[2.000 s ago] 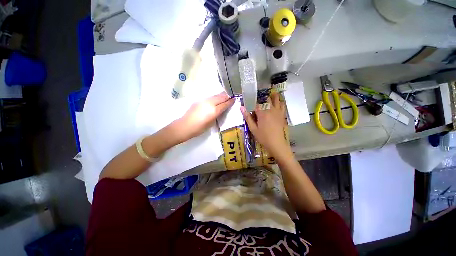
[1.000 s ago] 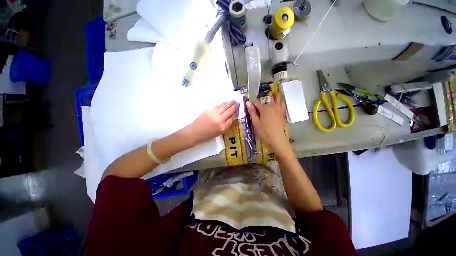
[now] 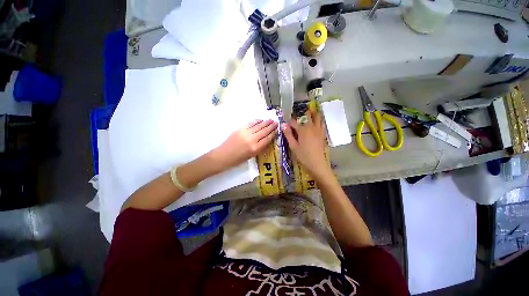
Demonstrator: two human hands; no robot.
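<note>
A large white cut panel (image 3: pixel 156 121) lies left of the needle and drapes over the table's front left edge. My left hand (image 3: pixel 249 140) rests flat on its right part, fingertips on white fabric beside the presser foot area. My right hand (image 3: pixel 307 141) lies just right of the metal strip (image 3: pixel 285 159), its thumb at the strip and its fingers reaching beneath the sewing machine head (image 3: pixel 286 87). The needle and foot are hidden. I cannot tell whether either hand pinches fabric. A stack of small white pieces (image 3: pixel 336 122) lies right of my right hand.
Yellow-handled scissors (image 3: pixel 379 133) lie right of the stack, with thread snips (image 3: pixel 415 118) beyond. A small tool tray (image 3: pixel 502 124) is at far right. The lamp (image 3: pixel 227 78) hangs over the panel. Yellow "PIT" tape (image 3: pixel 268 173) flanks the strip.
Since two seconds ago, my left hand has drawn back slightly toward me from the far side of the needle area. My right hand stays nearly in place. The camera view has shifted a little.
</note>
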